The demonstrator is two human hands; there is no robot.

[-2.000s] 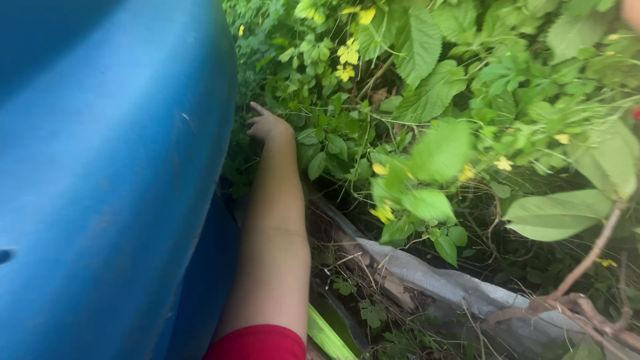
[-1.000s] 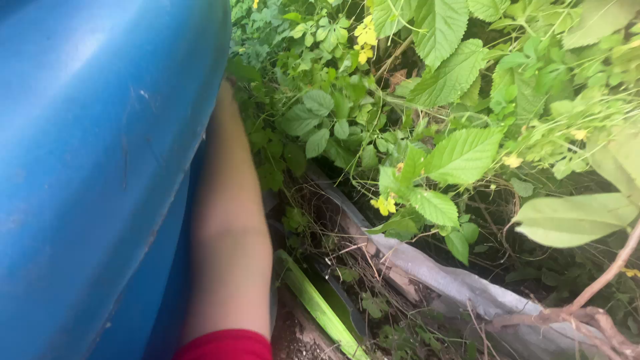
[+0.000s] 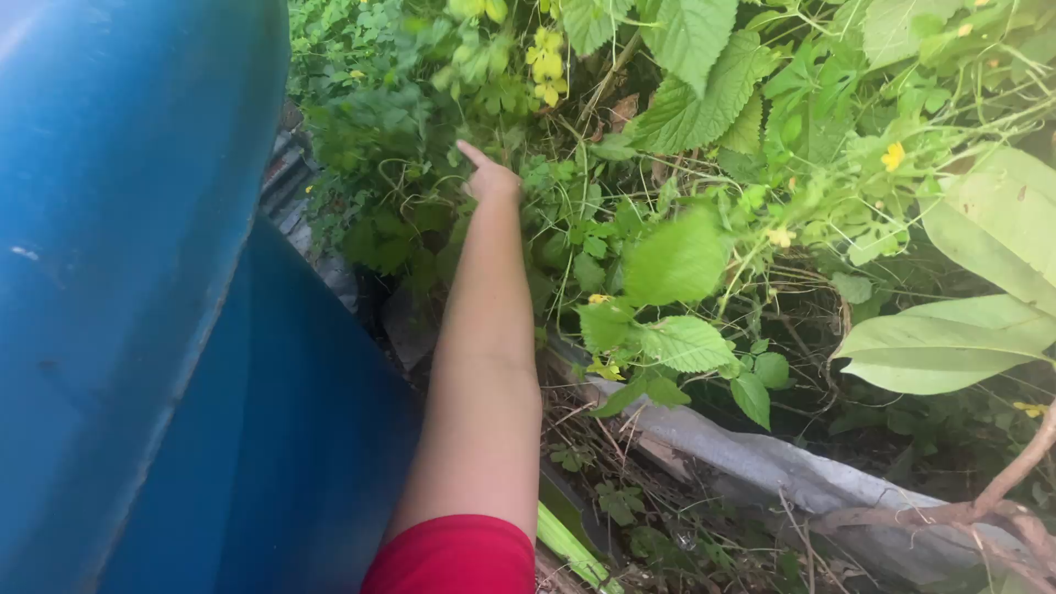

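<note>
My left hand (image 3: 492,180), at the end of a bare forearm with a short red sleeve, reaches into leafy green vines (image 3: 569,194) just above the middle of the view. One digit points up and left; the other fingers are curled or hidden, and I cannot tell if they hold anything. Lobed leaves, thin tendrils and yellow leaves (image 3: 546,66) surround the hand. Left of the arm stands a large blue plastic container (image 3: 124,272), apart from the hand. My right hand is not in view.
A grey sheet (image 3: 767,462) runs diagonally across the lower right, beside a brown woody branch (image 3: 916,518). A bright green strip (image 3: 573,549) lies right of the sleeve. Corrugated material (image 3: 289,186) shows behind the container. Broad leaves (image 3: 949,342) hang at the right.
The left hand, hidden behind the container's edge a second ago, now shows among the vines, farther right of the container. Some leaves near it have shifted.
</note>
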